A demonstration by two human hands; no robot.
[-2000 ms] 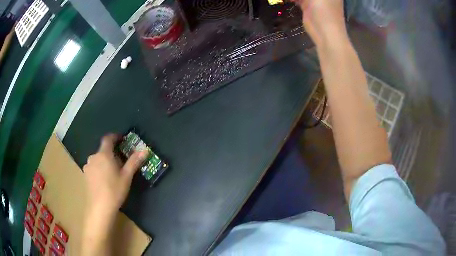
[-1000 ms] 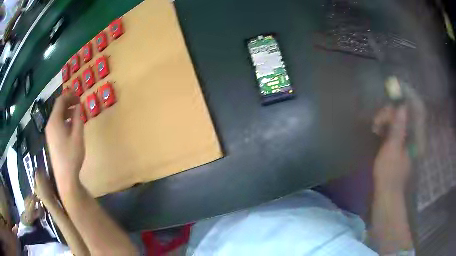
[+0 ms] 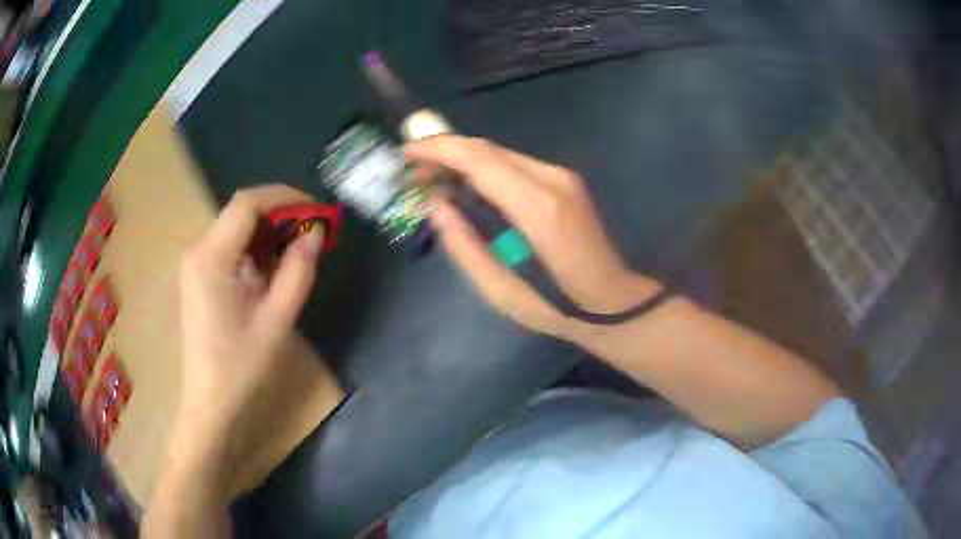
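My left hand holds a red component with a yellowish round centre between thumb and fingers, left of the device. My right hand is shut on a soldering iron, with a pale collar, a green band and a purplish tip pointing to the far left. The green circuit board in its black case lies on the dark bench between the hands, blurred and partly hidden by the right hand. The iron's tip is beyond the board; I cannot tell its height above the bench.
The tan cardboard sheet lies at left with rows of red components. The dark work mat with silvery strands is at the far side. A white grid is beside the bench at right. The green conveyor runs at far left.
My left hand has moved from the rows of red pieces towards the device and now holds one. My right hand has brought the iron in from the right, over the device's edge. The view has shifted.
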